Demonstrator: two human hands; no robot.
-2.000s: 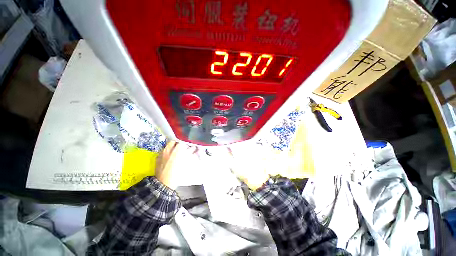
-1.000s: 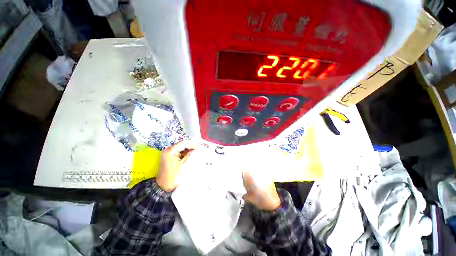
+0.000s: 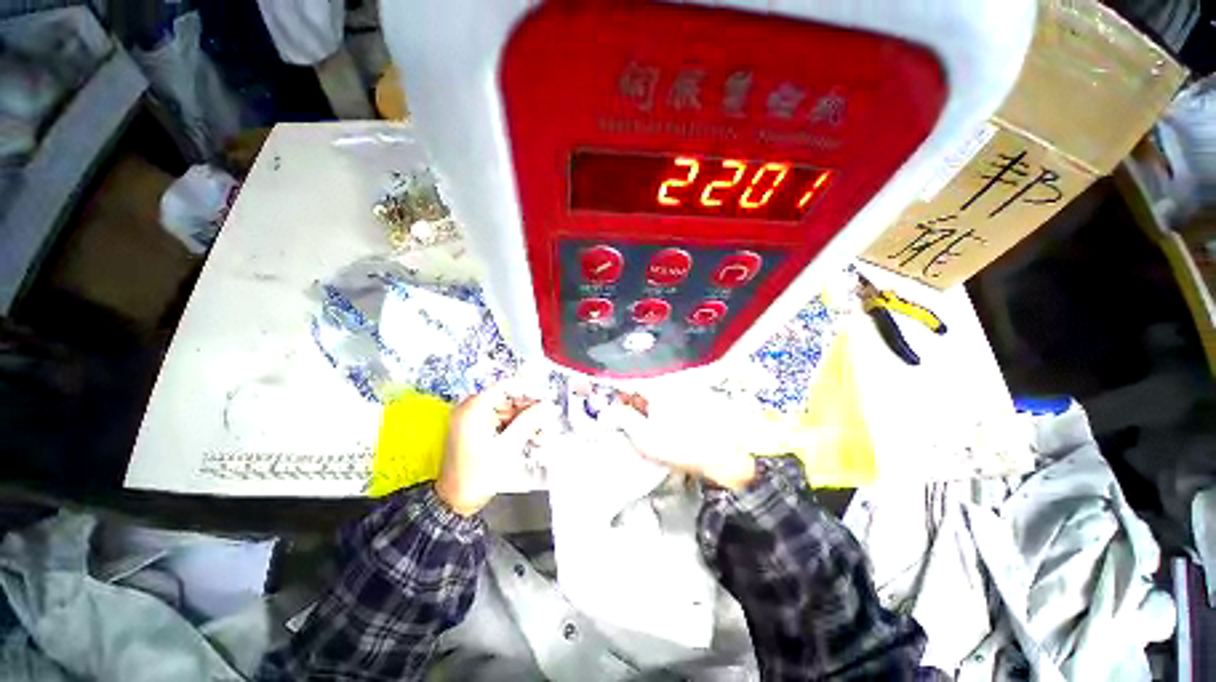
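The servo button machine (image 3: 720, 200) has a red panel reading 2201 and stands over the white table. A pale garment (image 3: 627, 560) lies under the machine head and hangs down toward my lap, with a few small buttons on it. My left hand (image 3: 483, 446) holds the cloth edge at the left below the head, fingers curled. My right hand (image 3: 687, 446) is on the cloth just right of the head's lower end, its fingertips at the cloth. Glare washes out the cloth and much of my right hand. Small dark parts show between the hands.
A bag of button parts (image 3: 434, 333) and a second bag (image 3: 414, 213) lie left of the machine. Loose blue-silver parts (image 3: 796, 349) and pliers (image 3: 900, 317) lie right. A carton (image 3: 994, 200) stands behind right. Yellow sheet (image 3: 411, 442) marks the front edge. Garments (image 3: 1014, 560) heap at right.
My right hand has moved from the lower cloth up to the machine's lower end. The cloth between my hands has shifted and its hanging part changed shape. The counter still reads 2201.
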